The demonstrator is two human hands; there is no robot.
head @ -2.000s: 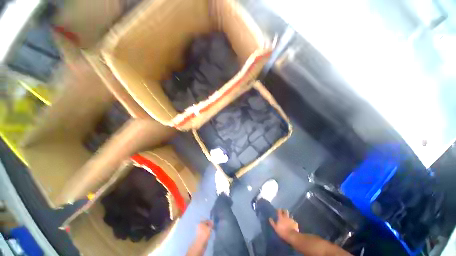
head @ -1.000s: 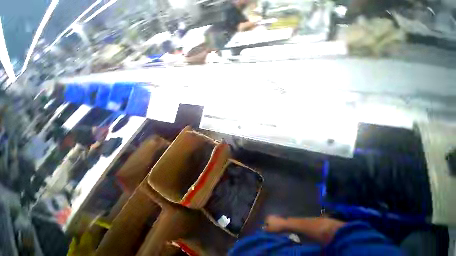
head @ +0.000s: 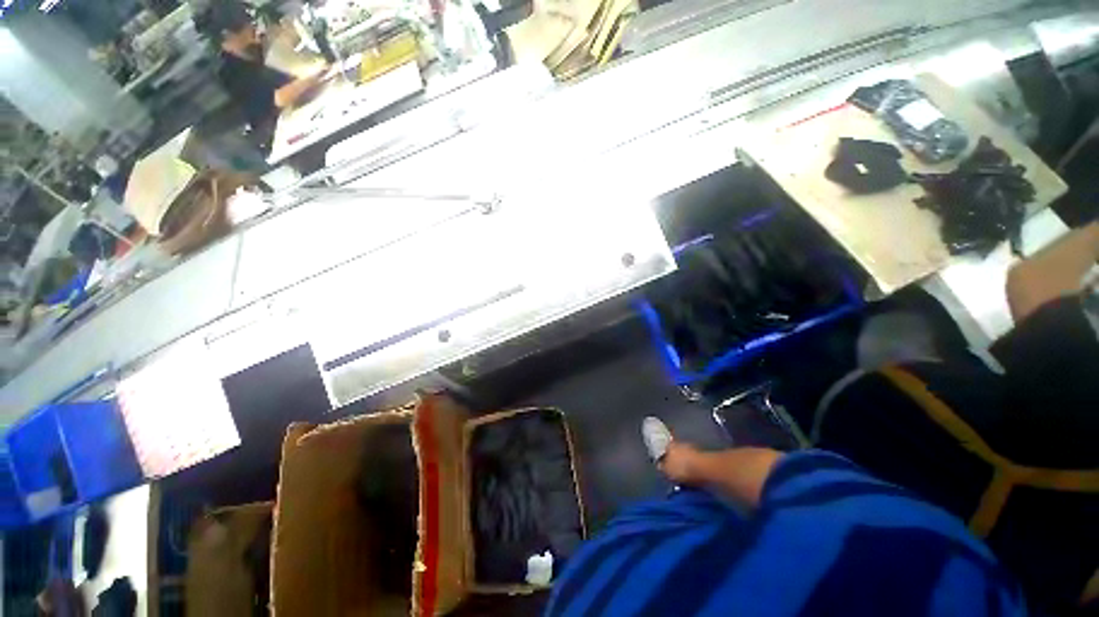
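My right hand (head: 683, 465) shows small and indistinct below my blue striped sleeve, beside a white shoe (head: 656, 439); its fingers cannot be made out. My left hand is out of the picture. An open low carton (head: 579, 482) holds dark pieces (head: 521, 488), with a small white item (head: 539, 566) at its lower corner. A taller open carton (head: 316, 518) with red tape on its rim stands against it on the left; its inside is in shadow. A blue tote bin (head: 753, 352) with dark contents stands right of centre.
A long bright white line surface (head: 482, 229) crosses beyond the cartons. At right, a person in dark clothing with orange stripes sits by a table (head: 832, 205) bearing black pieces. Blue bins (head: 72, 452) stand at far left. Another person works at upper left.
The view has swung right and levelled from the floor cartons. The cartons now lie lower left, and the right-hand table and seated person have come into view. My left hand has left the picture.
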